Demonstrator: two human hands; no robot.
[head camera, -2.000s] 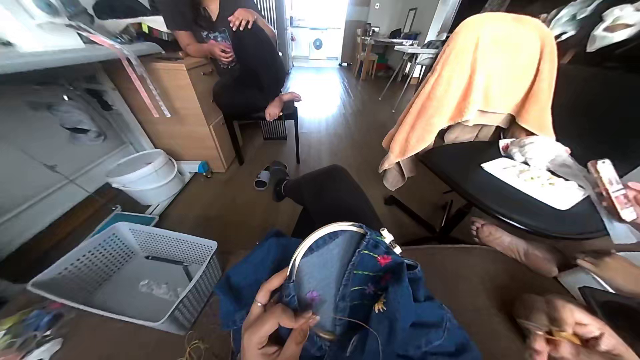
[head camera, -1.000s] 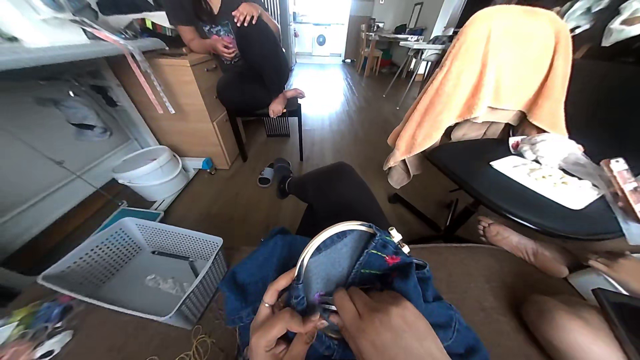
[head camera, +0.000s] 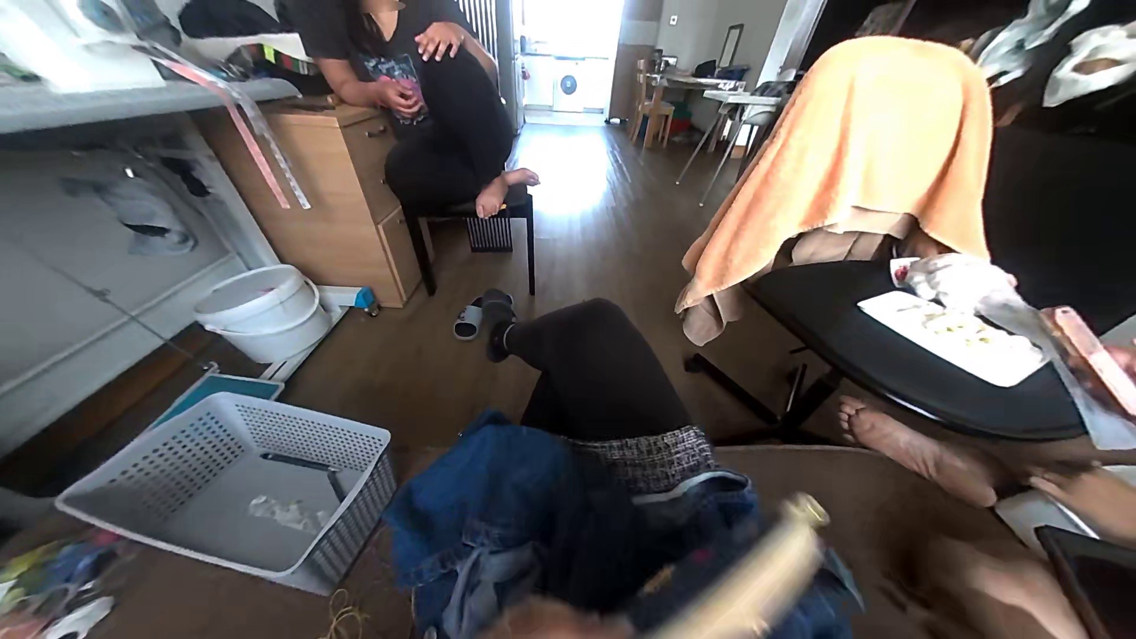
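Blue denim fabric (head camera: 497, 497) lies bunched over my lap at the bottom centre. An embroidery hoop (head camera: 754, 577), tilted nearly edge-on and blurred by motion, stands at its right side with its metal screw at the upper end. A blurred hand, apparently my left hand (head camera: 555, 619), shows only in part at the bottom edge, against the hoop and denim; its fingers and grip cannot be made out. My right hand is not visible. The embroidered face of the hoop is mostly turned out of sight.
A grey plastic basket (head camera: 355, 532) sits at left, with yellow thread (head camera: 344, 614) beside it. A black chair seat (head camera: 923, 390) at right holds a white tray (head camera: 998, 359). One person sits ahead on a black stool (head camera: 531, 240); another person's foot (head camera: 923, 453) and hand are at right.
The hoop has been tipped from facing me to nearly edge-on and moved right, and the denim has shifted. My right hand, at the hoop one second ago, has gone from sight.
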